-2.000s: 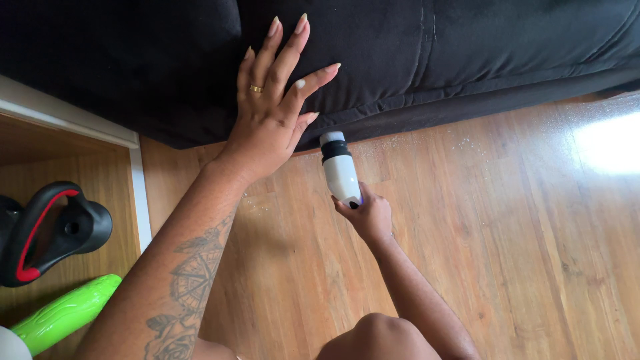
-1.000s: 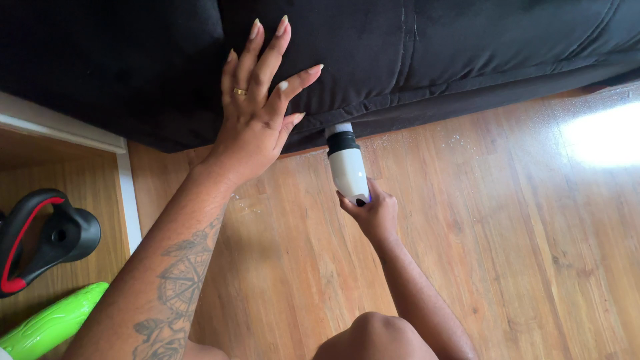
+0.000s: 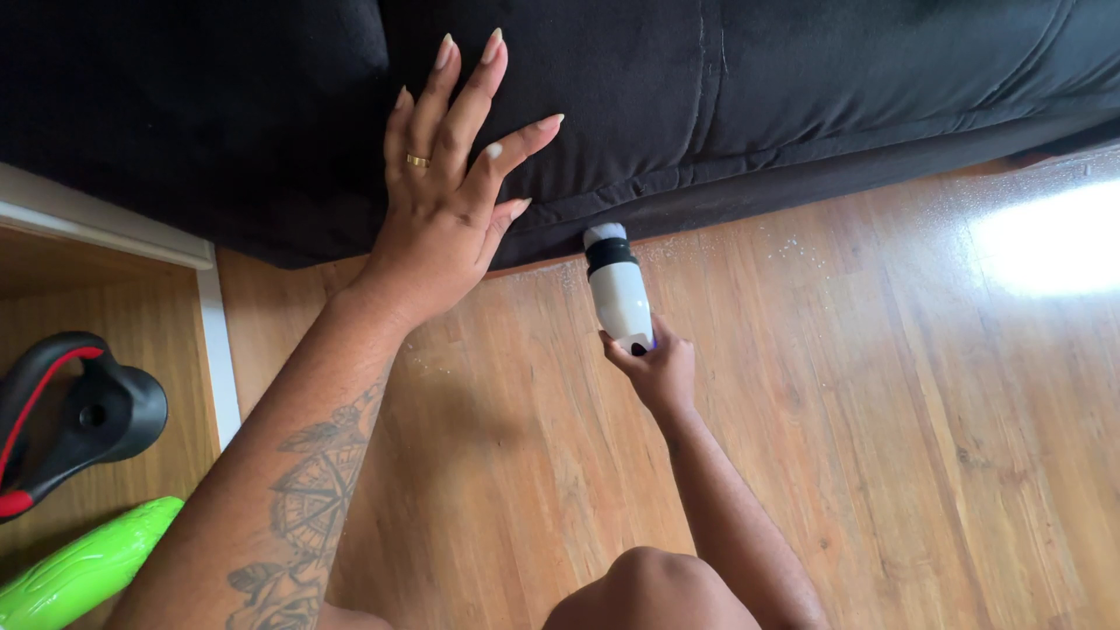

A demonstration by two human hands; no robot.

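My left hand [image 3: 455, 192] lies with its fingers spread on the front of a dark fabric sofa [image 3: 612, 96], and it holds nothing. To its right, my right hand [image 3: 661, 363] grips the lower end of a white handheld device with a black collar and a pale brush-like head [image 3: 619, 293]. The head is at the sofa's bottom edge, just above the floor; whether it touches the fabric cannot be told. Whitish droplets or foam specks [image 3: 796, 254] dot the wooden floor near the sofa.
At the left stands an open wooden shelf unit with a white edge [image 3: 217, 350]. In it are a black and red kettlebell-like handle piece [image 3: 131, 411] and a bright green object [image 3: 87, 560]. My bent knee [image 3: 656, 586] is at the bottom. Light glares on the floor [image 3: 1050, 241] at the right.
A second ago the device's head was partly under the sofa's lower edge; now it shows in full, drawn back toward me. My left hand has stayed spread on the sofa.
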